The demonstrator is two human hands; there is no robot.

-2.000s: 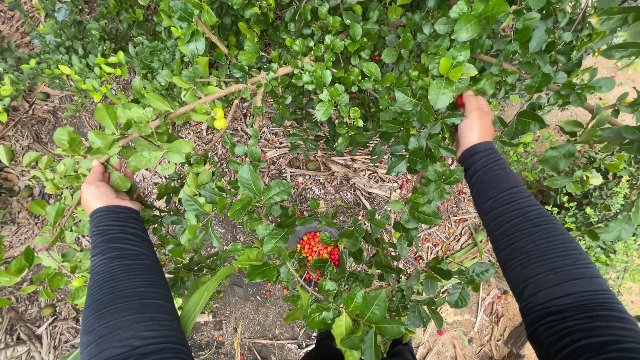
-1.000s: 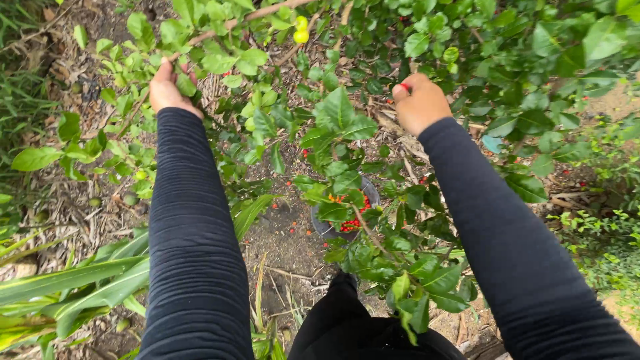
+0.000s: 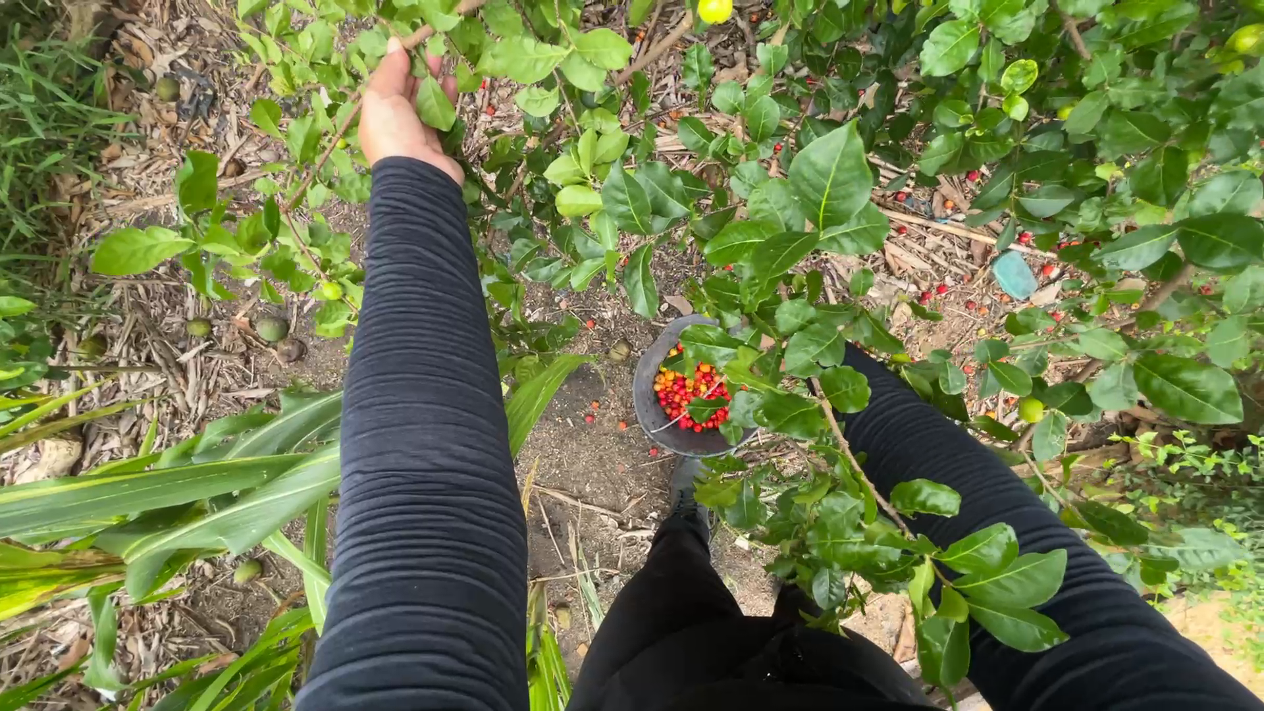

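Note:
My left hand (image 3: pixel 403 111) is at the upper left, on a thin leafy branch (image 3: pixel 420 38), its fingers partly behind leaves. My right forearm in a dark sleeve (image 3: pixel 978 513) reaches in among the leaves above the bucket; the right hand is hidden by foliage. Below, a dark round bucket (image 3: pixel 647 395) stands on the ground, holding red and orange berries (image 3: pixel 691 393), with leaves covering part of it. A yellow fruit (image 3: pixel 715 10) hangs at the top edge.
Leafy branches (image 3: pixel 839 434) cross between my arms. Long strap-like leaves (image 3: pixel 197 494) spread at the lower left. Fallen red berries, several green fruits (image 3: pixel 272 328) and a bluish flat piece (image 3: pixel 1014 276) lie on the littered soil. My boot (image 3: pixel 688 484) is beside the bucket.
My right hand, seen earlier with a red berry at its fingers, has come down toward the bucket and behind leaves. My left hand stays at the branch. The view has shifted.

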